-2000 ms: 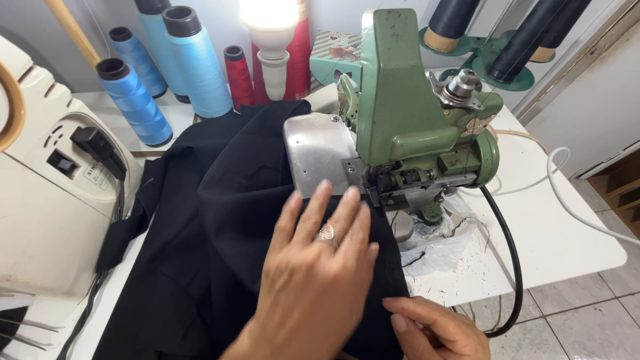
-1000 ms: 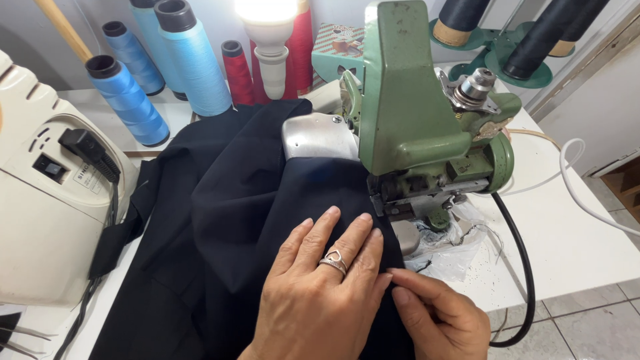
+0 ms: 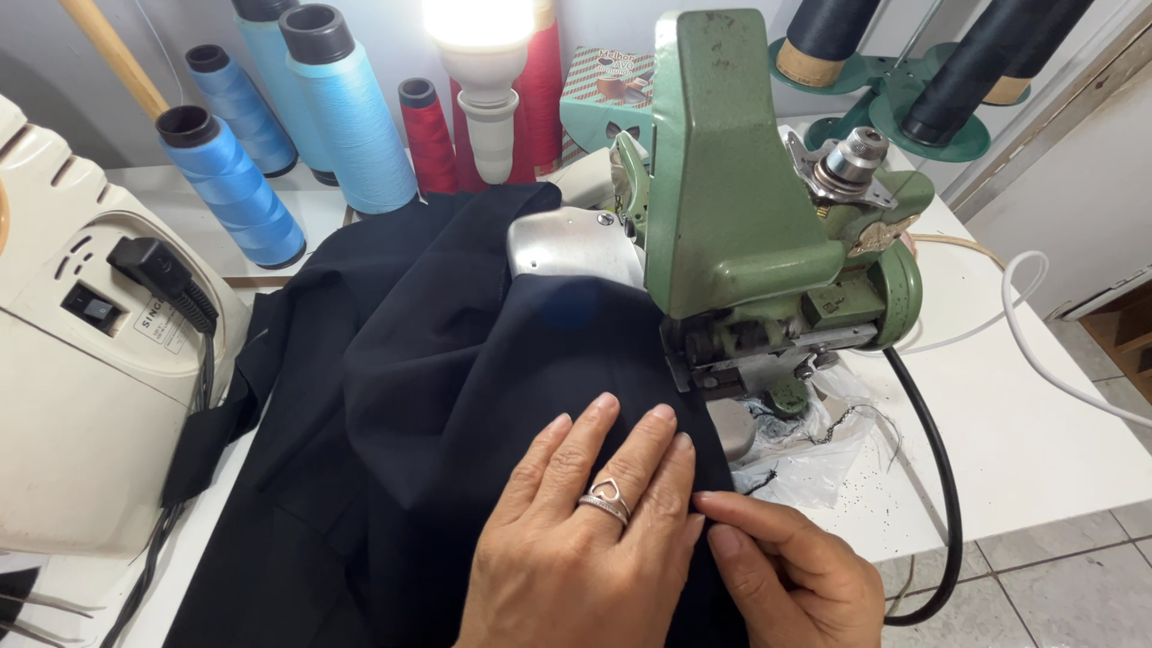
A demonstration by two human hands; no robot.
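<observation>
Dark navy fabric lies in folds over the white table and across the metal cloth plate of a green overlock sewing machine. Its right edge runs under the machine's presser foot area. My left hand, with rings on one finger, rests flat on the fabric in front of the machine, holding nothing between its fingers. Just right of it, my right hand pinches the fabric's right edge between thumb and index finger.
A cream Singer machine with a plugged cord stands at left. Blue thread cones, red cones and a lit bulb are behind. A plastic bag with thread scraps lies below the green machine; a black cable hangs at right.
My left hand has moved back toward me from the cloth plate and settled beside my right hand. The fabric now covers more of the plate's front. My right hand stays at the fabric's edge.
</observation>
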